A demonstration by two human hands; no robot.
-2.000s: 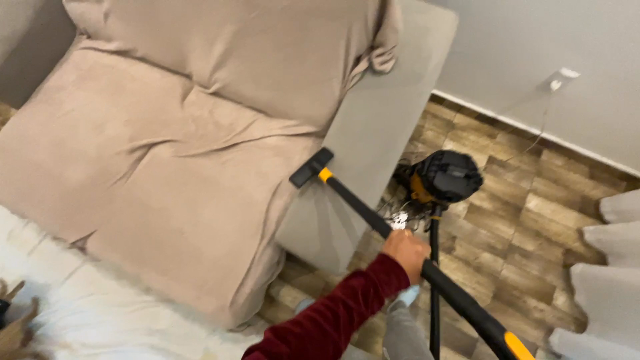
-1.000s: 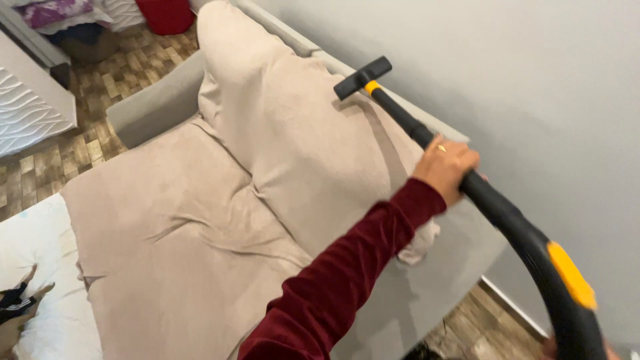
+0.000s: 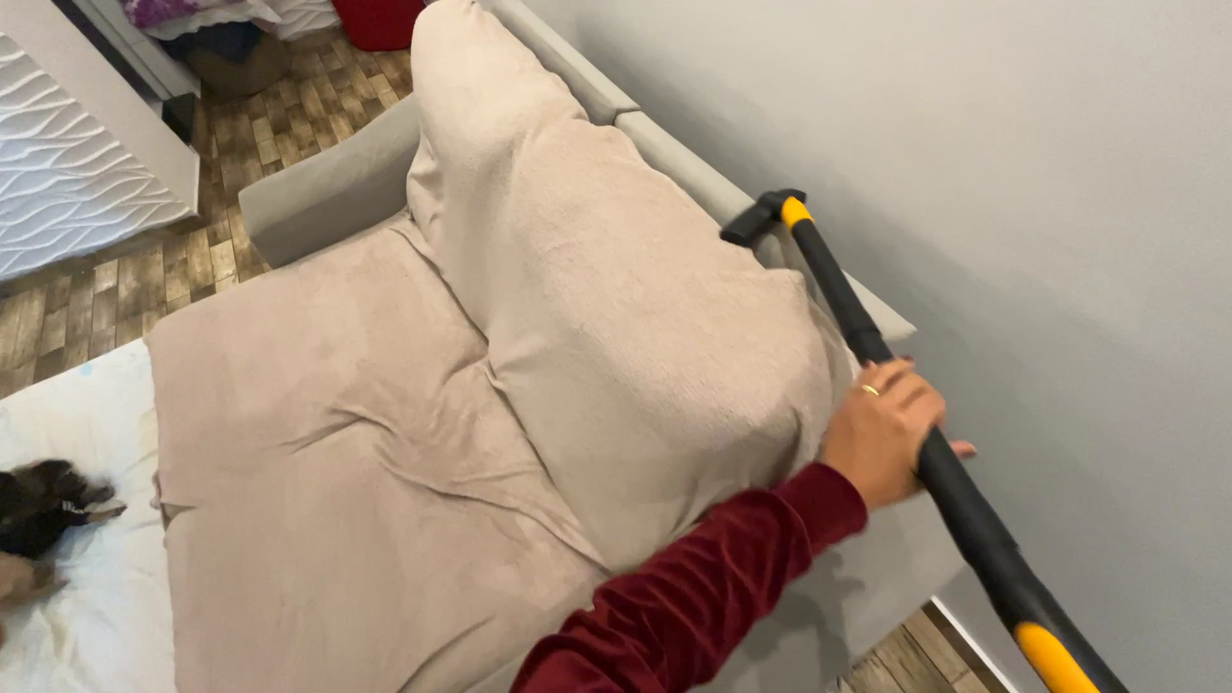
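My left hand (image 3: 887, 431), in a dark red velvet sleeve, is closed around the black vacuum cleaner wand (image 3: 972, 510), which has yellow parts. At the wand's far end, the black vacuum nozzle (image 3: 756, 219) rests at the top of the sofa backrest (image 3: 679, 166), beside the wall. A beige cover (image 3: 616, 318) lies wrinkled over the sofa's seat and back cushions. My right hand is out of view, and the wand runs off the lower right edge.
A grey wall (image 3: 1059, 241) runs behind the sofa. The sofa's far armrest (image 3: 327, 192) is uncovered. A dark animal, probably a dog (image 3: 48, 505), lies on a white sheet (image 3: 106, 597) at the left. A white textured panel (image 3: 77, 173) stands beyond, above the wood-look floor (image 3: 308, 101).
The view has swung from the near armrest toward the backrest and wall. The nozzle was over the seat edge by the near armrest, then above the back cushion, and is now at the backrest's top edge.
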